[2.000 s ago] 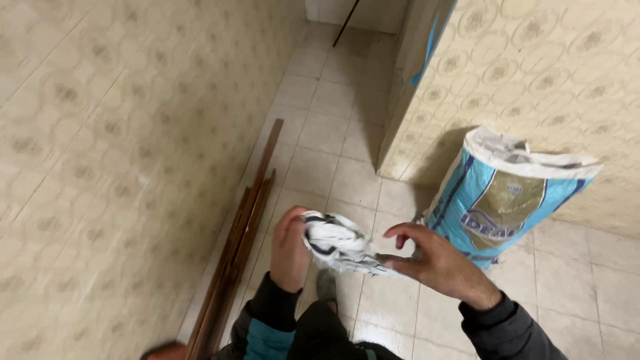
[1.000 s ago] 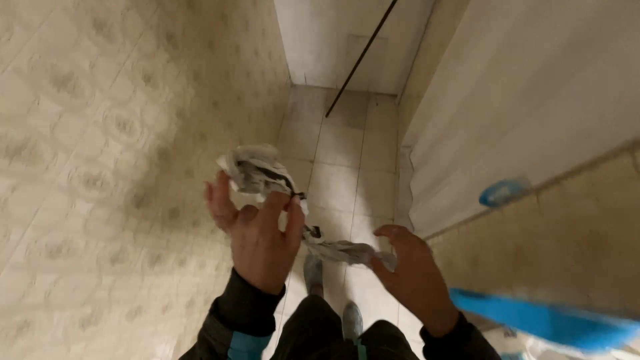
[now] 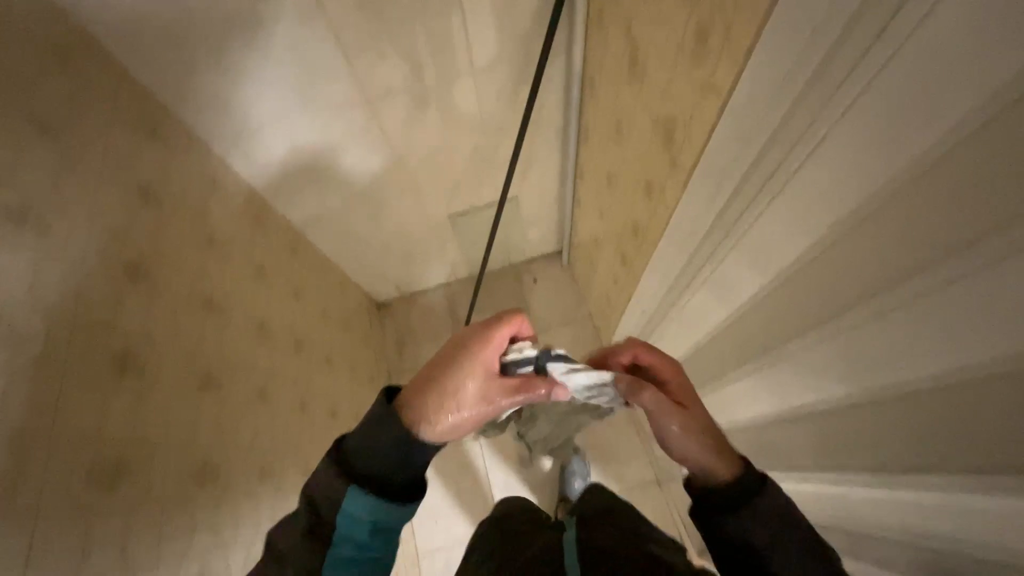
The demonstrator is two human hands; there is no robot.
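A crumpled white and grey cloth or plastic wrap [image 3: 588,386] with a dark band is stretched between both hands, above the tiled floor. My left hand [image 3: 472,380] grips its bunched left part, thumb across the front and fingers behind. The right end is pinched between the thumb and fingers of my right hand [image 3: 668,404]. A loose grey fold hangs below the hands. Whether it is fabric or thin plastic cannot be told.
A thin black rod [image 3: 516,152] leans against the pale end wall [image 3: 320,168]. A patterned tiled wall [image 3: 160,344] stands at the left, and a white pleated curtain or panel [image 3: 848,240] at the right. My shoe [image 3: 574,474] is on the floor tiles.
The view has swung away from the blue bag and the brown wooden strips. My hands have come closer together since one second ago, and my right hand now pinches the crumpled piece's end.
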